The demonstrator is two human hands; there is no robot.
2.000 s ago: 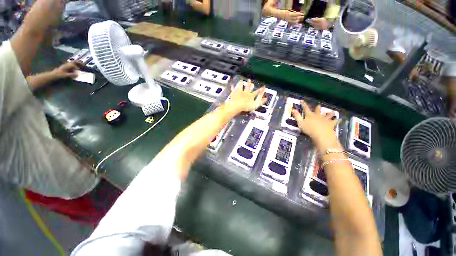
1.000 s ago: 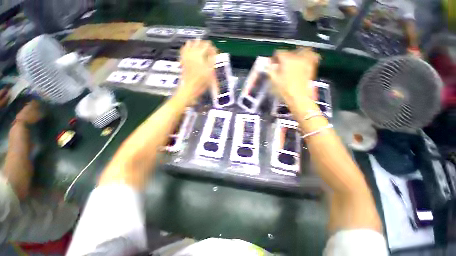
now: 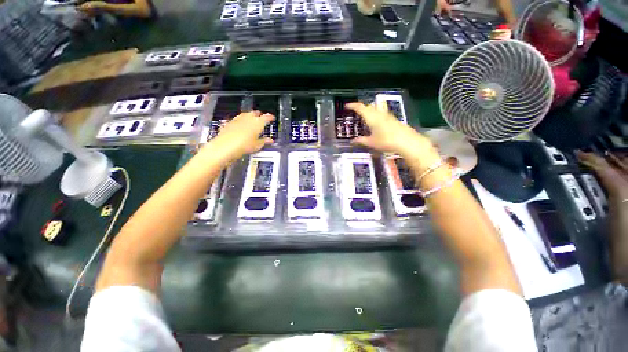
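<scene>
A clear blister tray (image 3: 303,237) lies in front of me with phones in two rows. In the front row the phones show white backs with dark ovals, such as this phone back (image 3: 305,184). In the back row four keypad phones (image 3: 304,124) lie with dark fronts and small keys up; the far right phone (image 3: 391,106) shows white. My left hand (image 3: 249,132) is over the second back-row phone from the left, fingers apart at its keys. My right hand (image 3: 384,129) is over the fourth, thumb and fingers apart at its right side. My forearms partly cover the outer phones.
A round fan (image 3: 496,89) and a white dish (image 3: 453,152) stand right, near paper (image 3: 527,240) with a dark smartphone (image 3: 553,234). A white fan (image 3: 86,175) with a cable stands left. White-backed neighbouring phones (image 3: 177,124) lie back left. Stacked trays (image 3: 286,29) stand behind.
Two phones that my hands held raised and tilted now lie in the back row. Several back-row phones now show dark fronts instead of white backs. My hands have lowered and their fingers spread; the view shifted right.
</scene>
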